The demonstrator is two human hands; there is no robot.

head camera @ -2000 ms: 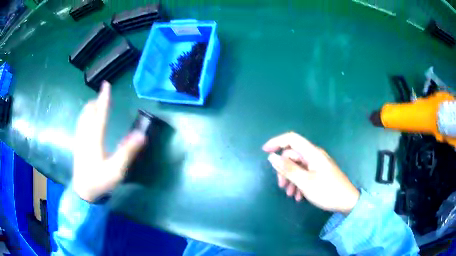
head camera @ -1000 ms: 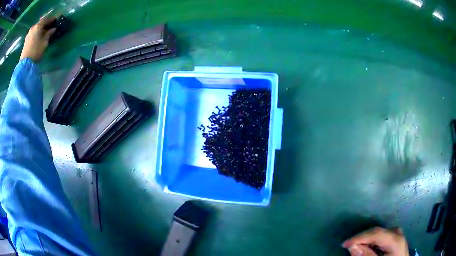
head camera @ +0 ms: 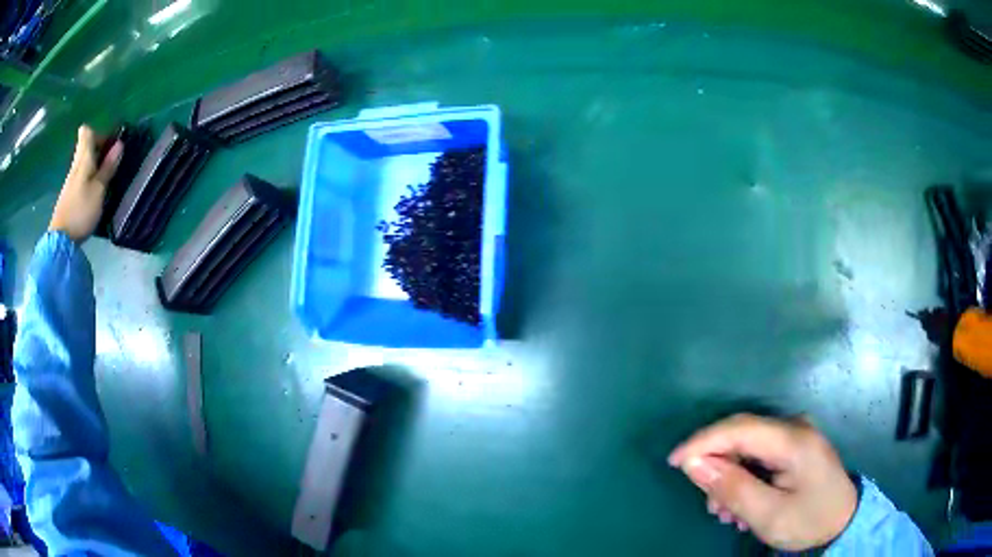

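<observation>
My left hand (head camera: 84,194) is at the far left with its fingers and thumb around a black housing (head camera: 127,174), which stands beside another waiting housing (head camera: 161,187). Two more waiting housings lie nearby, one behind (head camera: 268,96) and one nearer (head camera: 223,245). A single housing (head camera: 331,461) lies on the mat near the front, its flat side with small holes facing up. My right hand (head camera: 768,479) is at the lower right, fingers curled with fingertips together; whether anything small is between them cannot be told.
The blue screw bin (head camera: 339,330) holds a heap of dark screws. A thin dark strip (head camera: 196,392) lies at left. At the right edge are a small black frame (head camera: 915,405), a pile of black parts (head camera: 959,457) and part of the orange screwdriver (head camera: 974,342).
My left hand has brought a housing from the far upper left down beside the waiting housings. The view has shifted, showing more of the front housing, my right hand and the right side.
</observation>
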